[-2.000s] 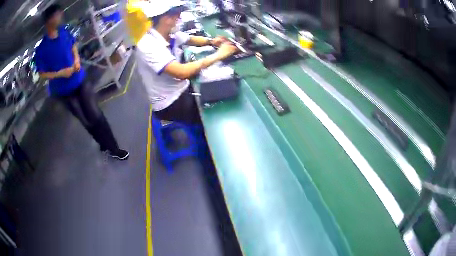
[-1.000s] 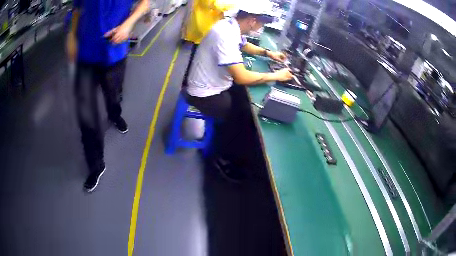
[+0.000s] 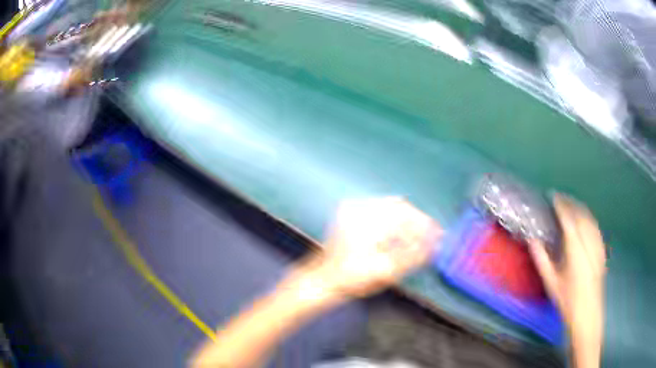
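The frame is blurred. A blue parts bin [image 3: 460, 267] with a mass of red parts [image 3: 509, 260] lies at the lower right on the green worktop. A grey four-station unit [image 3: 514, 208] with shiny spots sits over the bin's far side. My right hand [image 3: 575, 248] is at the unit's right end, thumb and fingers around it. My left hand [image 3: 385, 241] is left of the bin, over the worktop's near edge, with its fingers curled; blur hides whether it holds anything.
The glossy green worktop [image 3: 252, 144] runs to the upper left beside the green belt and silver rails [image 3: 431, 32]. A dark unit [image 3: 226, 20] lies on the belt. A blue stool [image 3: 115, 162] and yellow floor line [image 3: 144, 266] are at left. A blurred person [image 3: 61, 90] is at upper left.
The view has swung right and down. Both my hands, the blue bin and the grey unit have come into view. The standing person in blue has left the picture.
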